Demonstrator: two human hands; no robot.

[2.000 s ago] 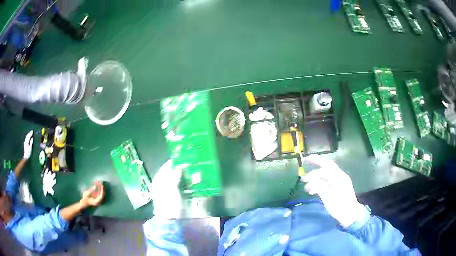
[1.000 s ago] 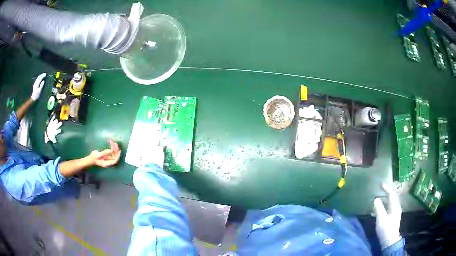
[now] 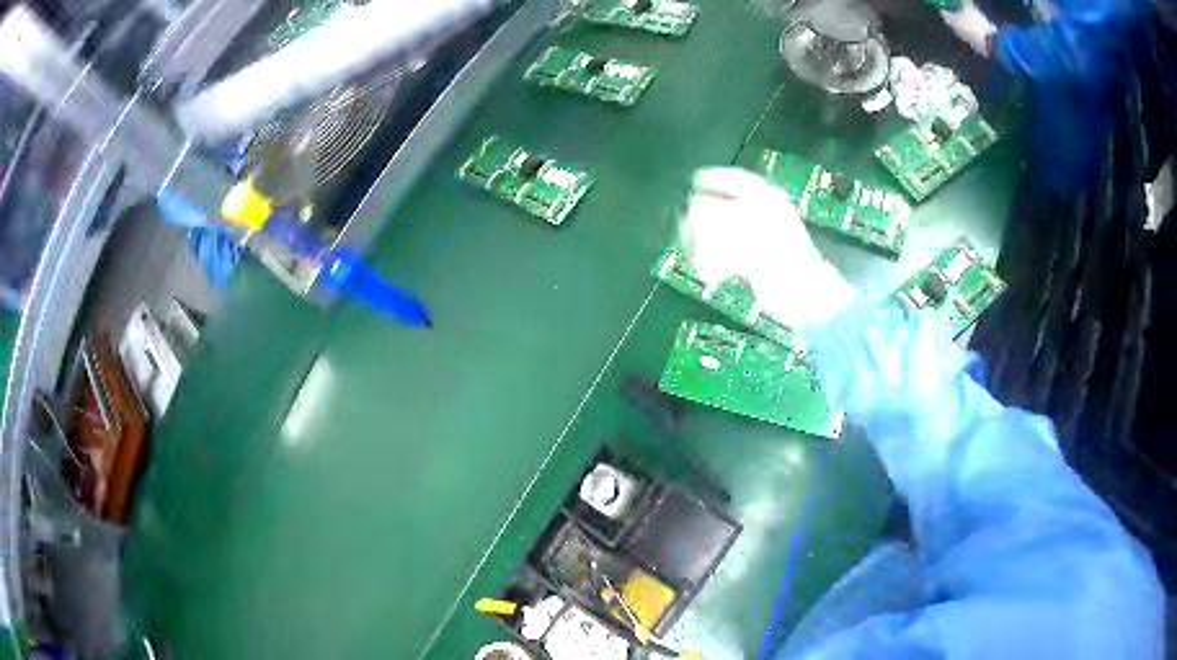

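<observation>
My right hand (image 3: 755,245), in a white glove, reaches in from the lower right over the circuit boards. It is blurred and covers part of a green circuit board (image 3: 704,279); whether it grips that board cannot be told. A plainer green board (image 3: 742,377) lies just below the hand, its right end by my sleeve. Another board with white connectors (image 3: 845,209) lies to the right of the hand. One more board (image 3: 958,286) lies beside my sleeve. My left hand is out of the picture.
Black divided tray (image 3: 684,525) at the bottom, with a soldering iron (image 3: 625,611) and yellow sponge (image 3: 645,597). Solder wire (image 3: 568,435) crosses the bench. A blue and yellow tool (image 3: 368,286) hangs at left. More boards (image 3: 529,178) lie at the top. Another person's blue sleeve (image 3: 1052,58) shows top right.
The view has swung right and turned. My right hand has moved from the bench edge onto the boards. My left hand and the board under it have left the picture.
</observation>
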